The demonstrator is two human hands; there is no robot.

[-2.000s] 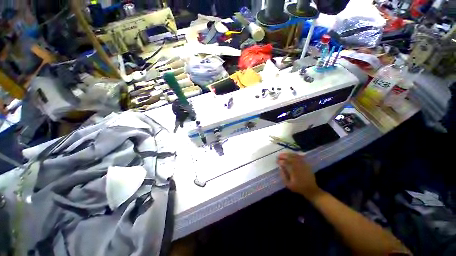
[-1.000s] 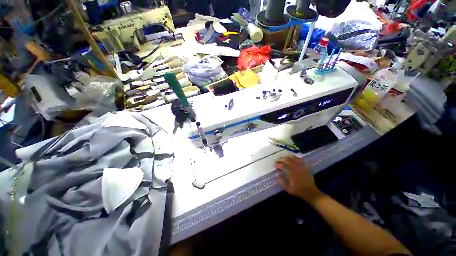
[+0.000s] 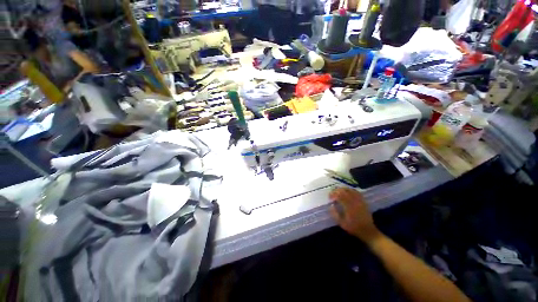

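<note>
A light grey garment [image 3: 118,218] lies heaped at the left end of the table and hangs over its front edge. A pale flap piece [image 3: 167,203] lies on top of it. The white sewing machine [image 3: 295,133] stands at the centre, with no cloth under its needle area. My right hand [image 3: 349,207] rests at the table's front edge, right of the needle, near the thread snips [image 3: 342,178]; its fingers are bent and the fingertips are blurred, so its hold is unclear. My left hand is not in view.
A flat black rectangle [image 3: 377,173] lies right of the snips, beside a tray of small parts [image 3: 415,160]. A ruler strip [image 3: 283,227] runs along the front edge. Behind the machine are a green handle [image 3: 236,106], a red bag [image 3: 312,85], thread cones [image 3: 337,30] and bottles.
The view has tilted up and shifted, so the scene sits lower and further right, with more of the background showing. My right hand stays at the table edge; the garment lies as before.
</note>
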